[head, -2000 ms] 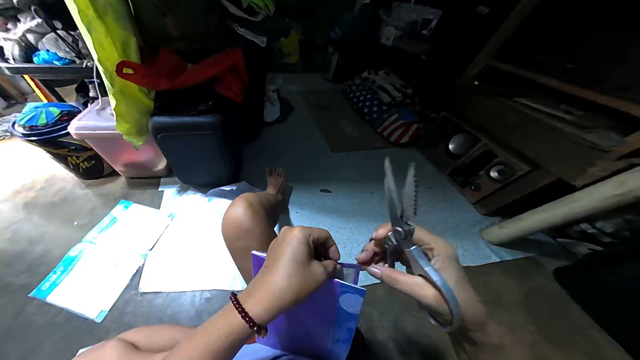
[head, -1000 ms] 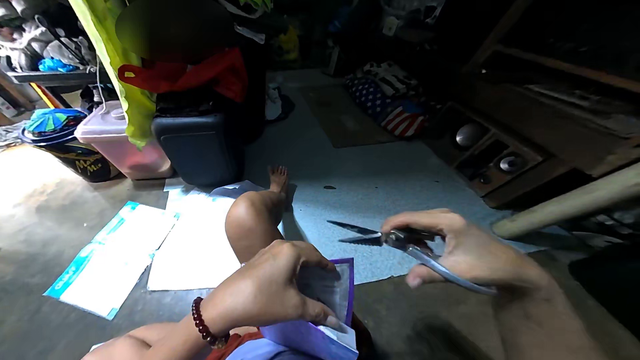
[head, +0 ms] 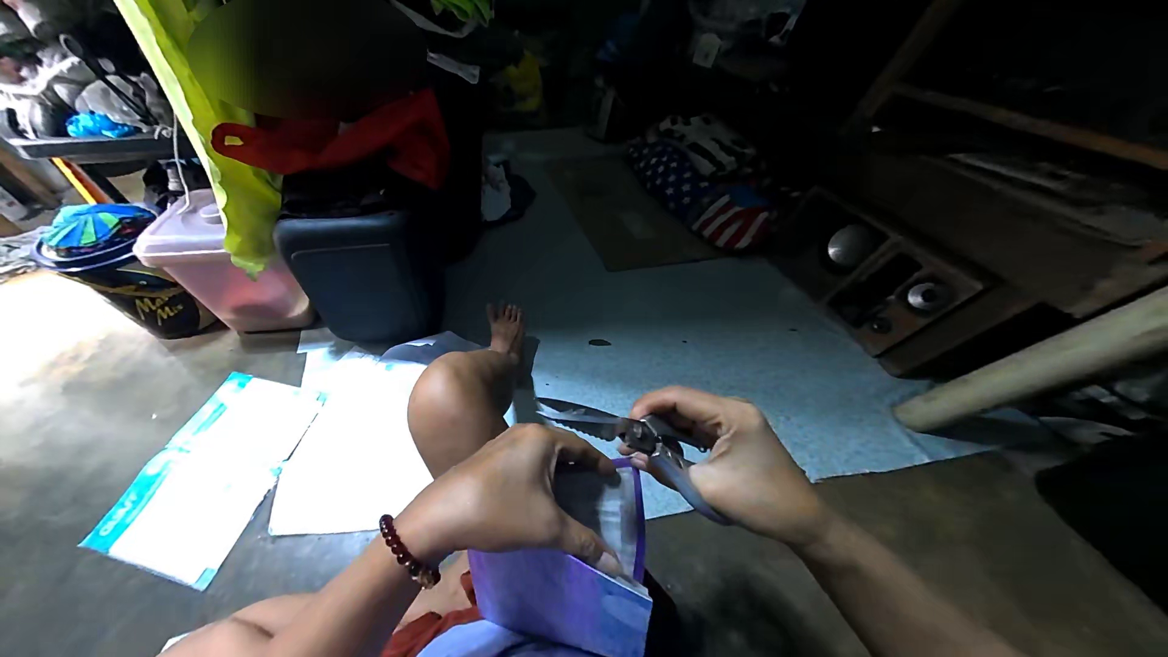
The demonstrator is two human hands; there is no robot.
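My left hand [head: 511, 497], with a dark red bead bracelet [head: 407, 553] at the wrist, grips the top of a purple box or packet [head: 557, 593] whose upper end gapes to show a pale inside. My right hand [head: 730, 456] holds metal scissors [head: 643, 436] by their grey handles, just above and right of the packet. The blades, one of them serrated, point left over my left hand's fingers and stand slightly apart. Whether the blades touch anything is unclear.
White sheets with turquoise print [head: 205, 474] lie on the floor at left. Behind them stand a black bucket [head: 155, 297], a pink tub [head: 224, 265] and a dark bin [head: 356, 274]. A wooden speaker box [head: 890, 274] and a pale pole [head: 1031, 365] are at right.
Two seconds ago the scissors pointed upward with blades spread; now they point left. Since one second ago, my right hand with the scissors has moved left, closer to my left hand.
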